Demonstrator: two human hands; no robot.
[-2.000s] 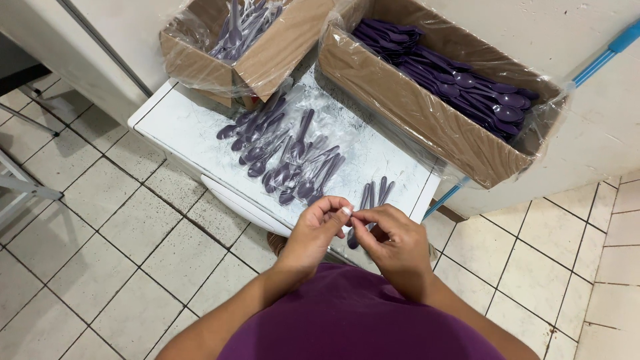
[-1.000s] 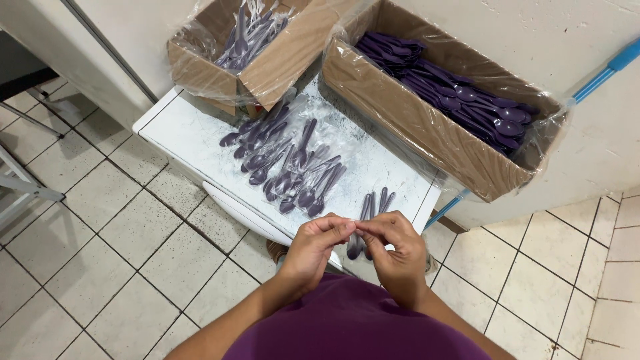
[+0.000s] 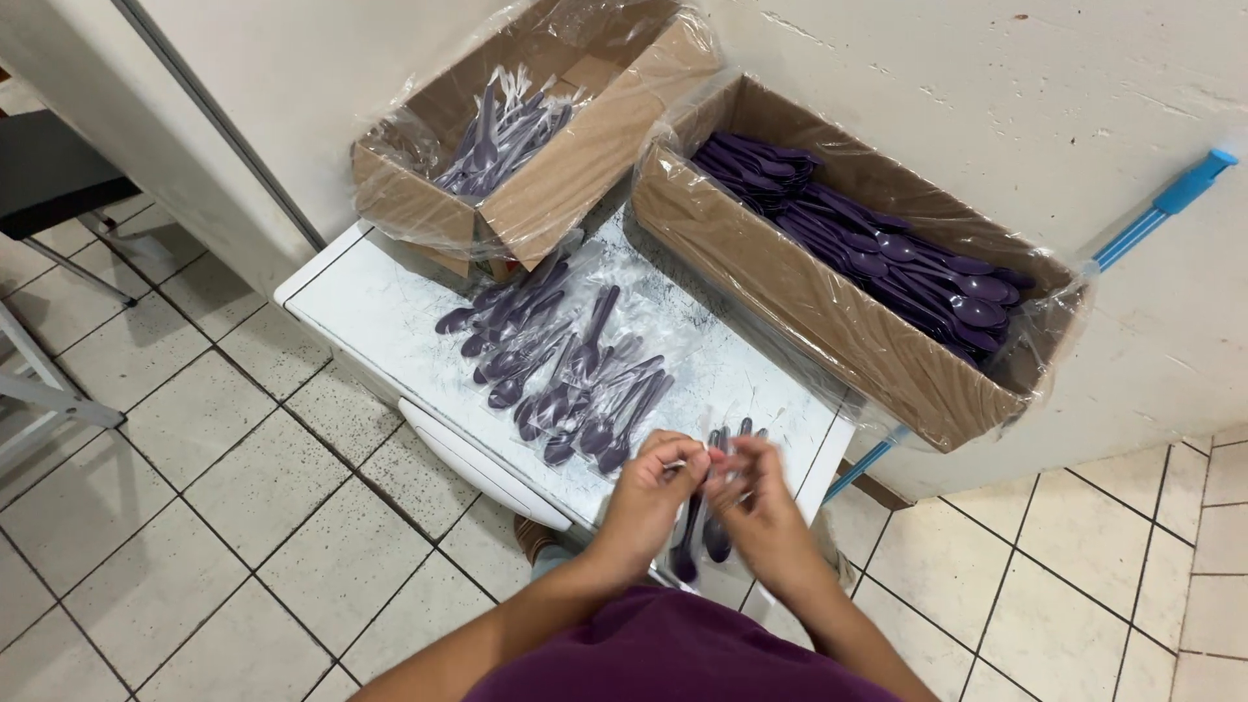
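My left hand (image 3: 655, 497) and my right hand (image 3: 759, 507) meet over the near right corner of the white surface, fingertips pinched close together. Between them is something small and pale, perhaps thin plastic, too blurred to tell. Purple plastic spoons (image 3: 685, 561) show below and between the hands, their handles partly hidden; I cannot tell whether any is held. To the left, many purple spoons in clear plastic wrappers (image 3: 561, 395) are spread in a loose pile. A cardboard box (image 3: 565, 200) holds wrapped spoons, and a longer one (image 3: 770, 263) holds loose purple spoons.
Both boxes are lined with clear plastic and stand on the white appliance top (image 3: 331, 283) against the wall. A blue pole (image 3: 1141, 229) leans behind the long box. Part of a metal frame (image 3: 49, 395) stands on the tiled floor at the left.
The hands stay close together over the same corner while their fingers shift. The right hand's fingers have lifted and opened somewhat since the previous frame.
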